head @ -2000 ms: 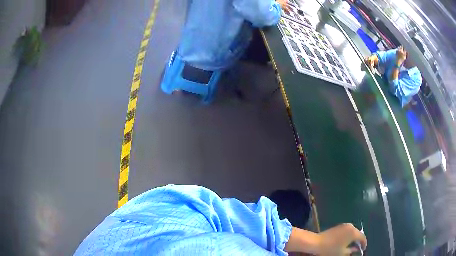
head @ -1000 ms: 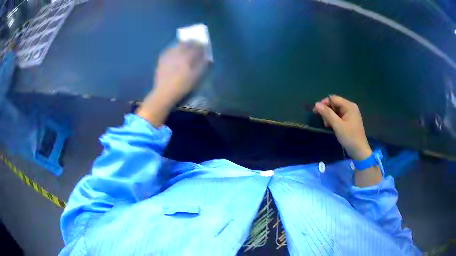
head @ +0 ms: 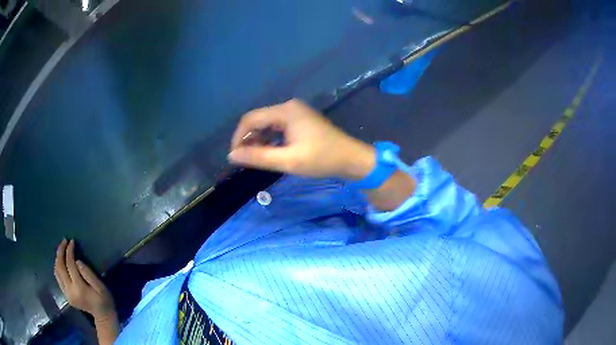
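Note:
My right hand [head: 287,141], with a blue wrist strap, is raised at the bench's front edge. Its thumb and forefinger pinch together, and a small dark thing with a glint [head: 260,137] shows among the fingers; what it is I cannot tell. My left hand [head: 78,279] lies at the bench edge at lower left, fingers stretched and nothing seen in it. A narrow white piece [head: 9,210] lies on the dark green mat [head: 108,135] at the far left edge, apart from my left hand.
The bench's front edge runs diagonally from lower left to upper right. A blue stool part [head: 407,73] shows beyond my right hand, below that edge. Yellow-black floor tape [head: 530,162] lies on the grey floor at right. A pale rail [head: 40,84] curves across the upper left.
The view has swung to the right. My left hand held a white piece and now shows empty, with a white piece on the mat. My right hand stays pinched. The tray has left the view.

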